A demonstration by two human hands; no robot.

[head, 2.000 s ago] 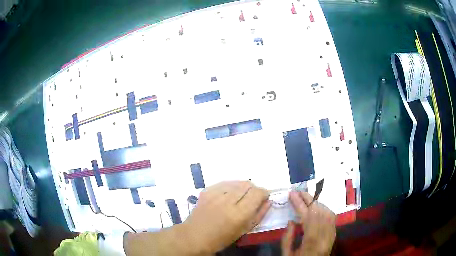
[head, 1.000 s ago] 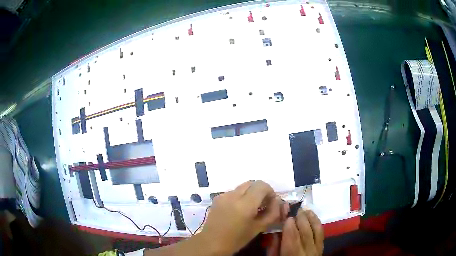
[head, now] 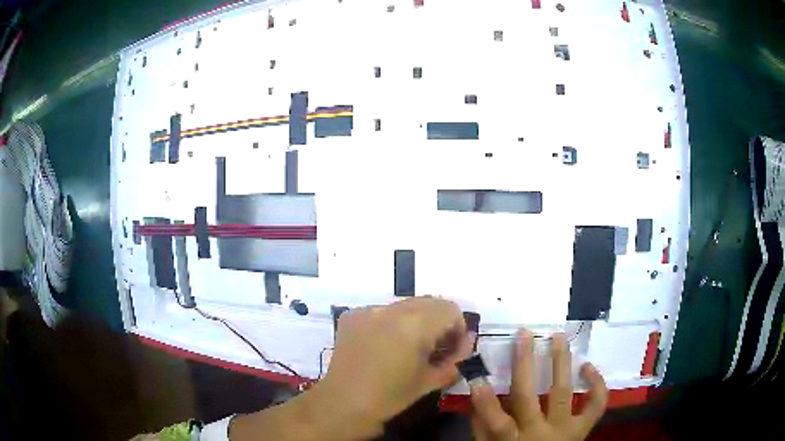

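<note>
The white back plate [head: 370, 172] lies in front of me with dark patches and small holes. My left hand [head: 379, 362] is over its near edge, its fingers curled; whether they pinch something is hidden. My right hand [head: 547, 396] is just right of it, fingers spread on the near edge. A small black tape piece [head: 473, 369] is at my right thumb tip, close beside my left fingertips. A thin dark lead wire [head: 250, 343] runs along the near edge, passes behind my left hand, and shows again above my right fingers.
A red wire bundle [head: 258, 232] and a multicolour ribbon cable [head: 232, 126] cross the plate's left part. Red foam [head: 207, 361] shows under its near edge. White folded strips [head: 39, 215] lie on the left, black strips with white edges [head: 762, 301] on the right. The bench is green [head: 723, 112].
The view has shifted, so the plate sits lower and its right part further right. My right fingers have spread onto the plate edge. The tape piece is now at the thumb, nearer my left hand.
</note>
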